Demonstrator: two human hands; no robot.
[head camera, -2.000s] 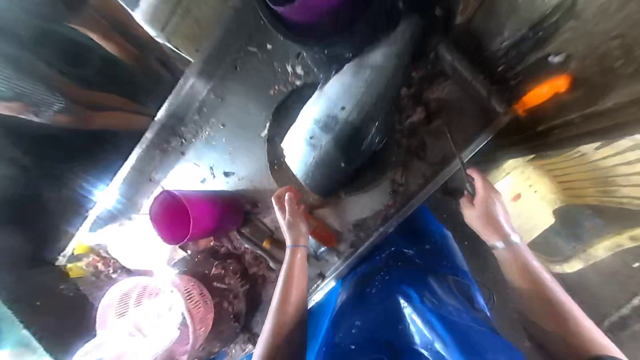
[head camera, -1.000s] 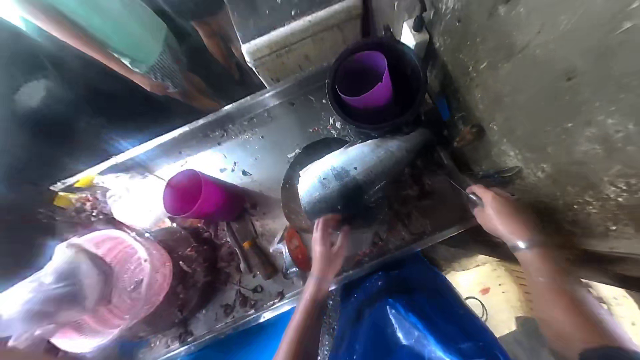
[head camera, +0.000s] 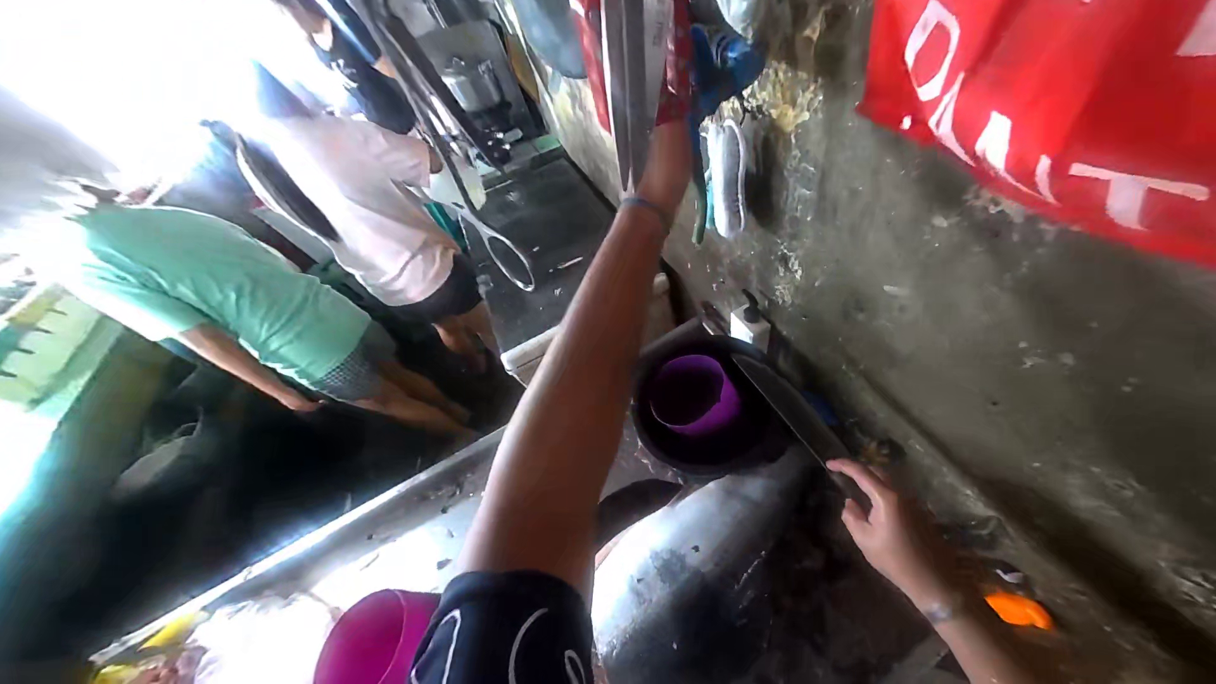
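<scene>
My left arm reaches up and forward; my left hand (head camera: 668, 157) is at the top, partly hidden behind a long metal blade (head camera: 630, 85) that hangs close to the camera, beside red cloth or plastic. Whether it grips anything I cannot tell. My right hand (head camera: 879, 522) is closed on the handle of a large dark-bladed knife (head camera: 787, 401), its blade slanting up beside the rim of a black bucket. A large silvery fish (head camera: 665, 570) lies on the metal table, partly hidden by my left arm. Inside the black bucket (head camera: 651, 442) is a purple plastic container (head camera: 727, 413).
A pink plastic container (head camera: 366, 638) stands at the bottom left. A stained concrete wall (head camera: 950, 380) runs along the right, with a red banner (head camera: 1045, 123). Past the table stand a person in green (head camera: 228, 275) and one in a pale shirt (head camera: 351, 180). A metal loop (head camera: 508, 255) hangs ahead.
My left hand has left the fish's side and risen toward the wall. My right hand still holds the knife. The view has swung up, showing the wall and several people.
</scene>
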